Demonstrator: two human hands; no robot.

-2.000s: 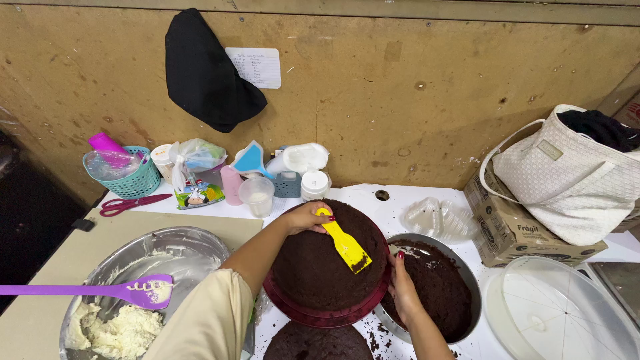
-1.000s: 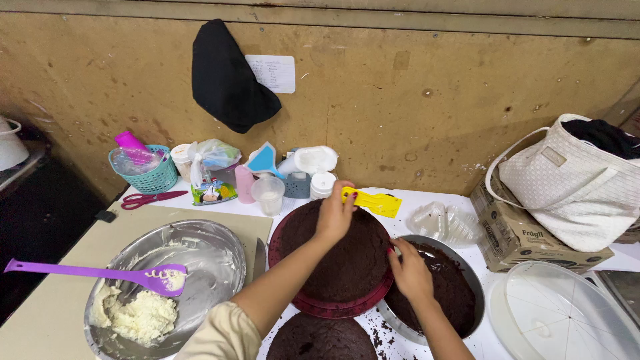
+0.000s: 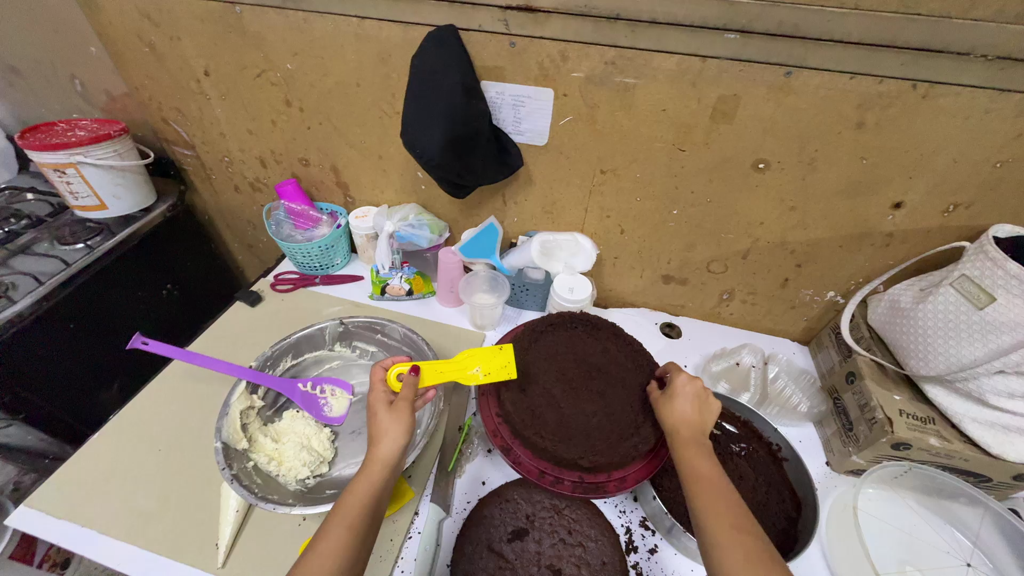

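Observation:
My left hand [image 3: 394, 408] grips a yellow plastic spatula [image 3: 460, 367] by its handle, its blade reaching the left edge of a round chocolate cake layer [image 3: 572, 392]. That layer lies on a dark red round stand [image 3: 512, 456]. My right hand [image 3: 682, 404] touches the layer's right edge with bent fingertips; whether it pinches any cake is hidden. A metal pan with chocolate cake remains [image 3: 756, 480] is under my right forearm. Nearer me lies another chocolate layer [image 3: 538, 532]. At left, a metal bowl [image 3: 368, 332] holds white cream [image 3: 288, 448] and a purple spatula [image 3: 240, 372].
A knife [image 3: 448, 456] lies between bowl and stand; a filled piping bag [image 3: 233, 516] is below the bowl. Red scissors [image 3: 312, 281], a teal basket [image 3: 320, 250] and cups [image 3: 484, 298] line the back. Clear plastic containers [image 3: 764, 384], a cardboard box [image 3: 888, 416] and a round lid [image 3: 920, 520] are right.
The yellow spatula has moved from above the cake to its left side. My right hand has gone from beside the pan to the layer's right edge. The view has shifted left.

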